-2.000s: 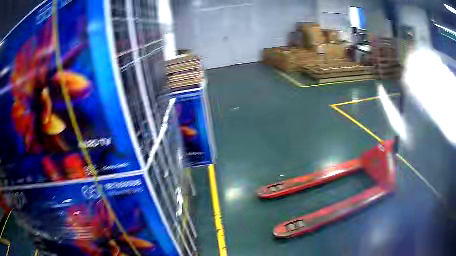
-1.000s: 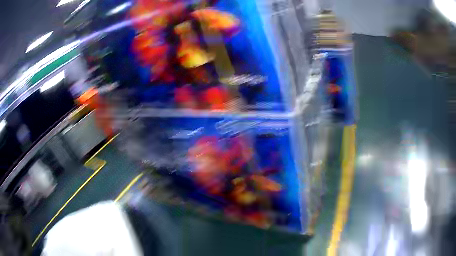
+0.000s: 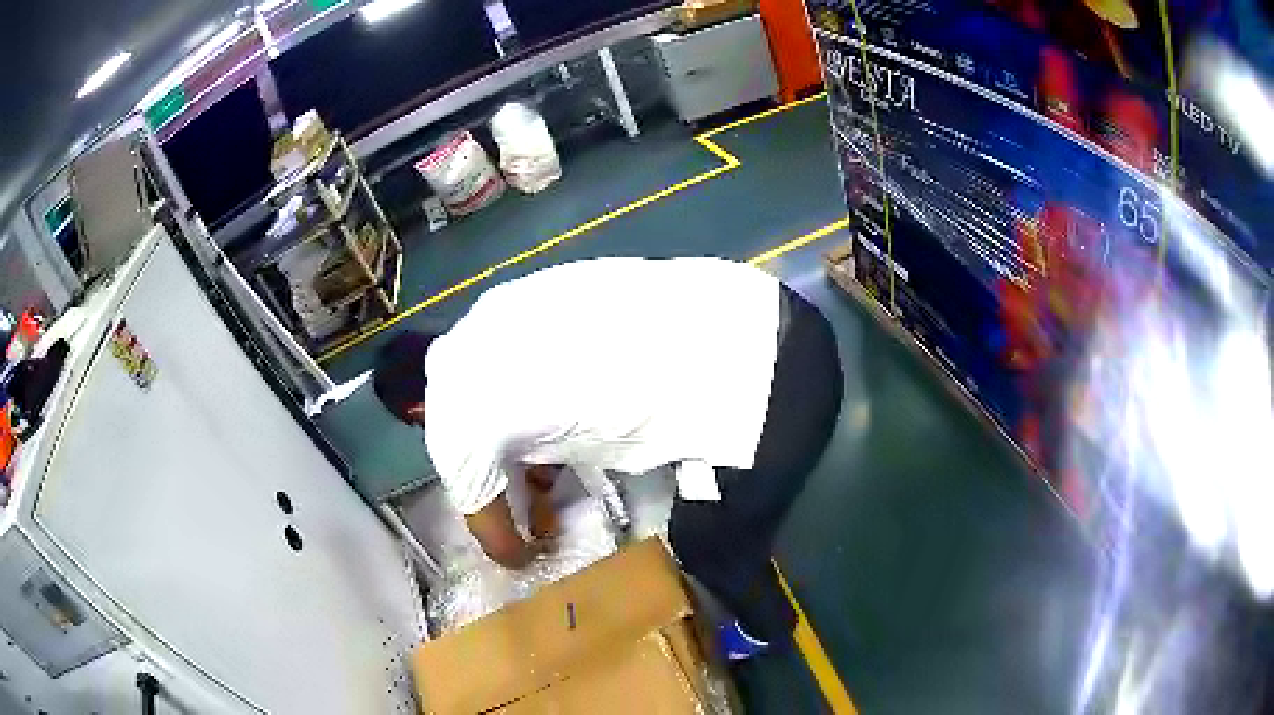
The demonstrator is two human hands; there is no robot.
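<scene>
Neither of my hands is in view. Nearest in front of me, brown cardboard boxes (image 3: 566, 645) stand low on the floor beside the white machine cabinet (image 3: 210, 461). Behind them lies clear crumpled plastic film (image 3: 482, 584). A person in a white shirt (image 3: 615, 363) bends over the film with both arms down at it; what the hands hold is not clear.
At the right stand large blue TV cartons (image 3: 964, 238) with yellow straps, partly hidden by bright glare. A tiered trolley (image 3: 342, 245) and white sacks (image 3: 524, 147) are at the back left. Yellow lines cross the green floor. Small items lie on the cabinet top.
My view has swung left and down. The cartons have moved to the right side, and the red pallet truck is out of view. The bending person, boxes and cabinet now show.
</scene>
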